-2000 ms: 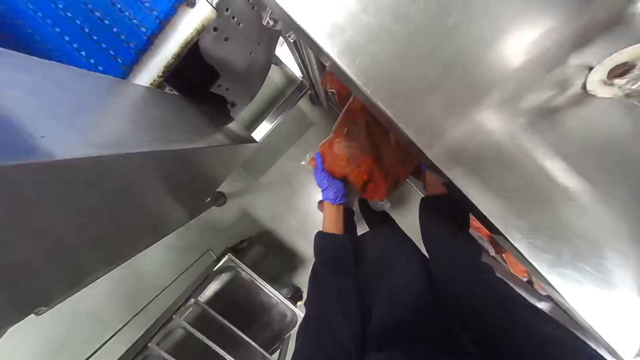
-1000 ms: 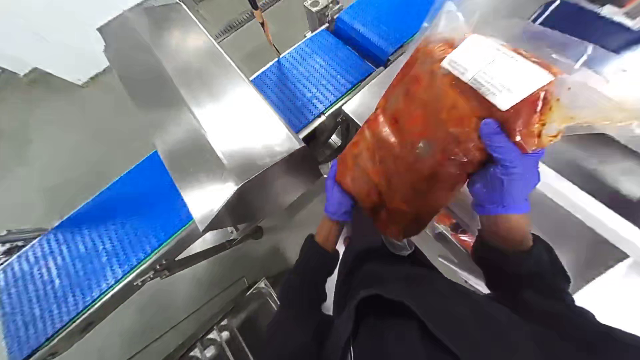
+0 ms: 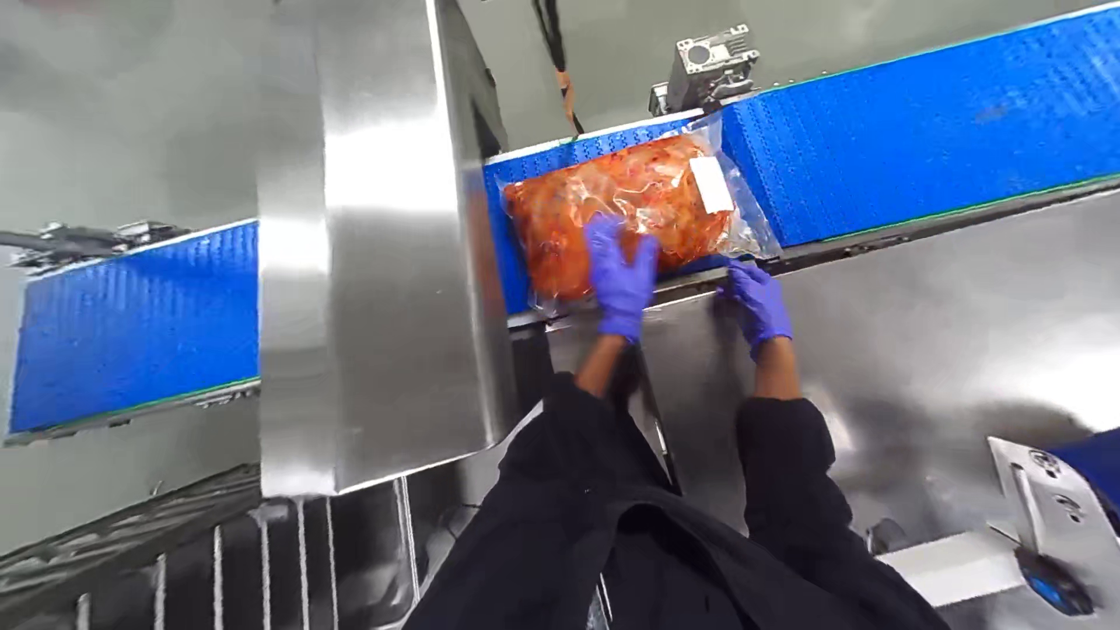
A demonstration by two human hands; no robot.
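Note:
A clear plastic bag of red marinated meat (image 3: 639, 197) lies flat on the blue conveyor belt (image 3: 560, 159), just right of a steel hood over the belt. The bag bears a white label at its right part. My left hand (image 3: 619, 276), in a purple glove, is over the bag's lower middle with fingers spread; whether it presses on the bag cannot be told. Beside the bag's lower right corner, my right hand (image 3: 757, 306), gloved too, rests at the belt's near edge, its fingertips partly hidden from view.
The steel hood (image 3: 385, 262) spans the belt, which comes out at left (image 3: 140, 324). A second blue belt section (image 3: 927, 122) extends right. A steel table (image 3: 954, 350) borders it. A motor (image 3: 713, 66) sits behind the belt, and a metal rack (image 3: 262, 560) stands lower left.
The bag was held up in both hands one second ago; now it lies on the belt. Both hands have let go of their hold around it. The view has turned considerably.

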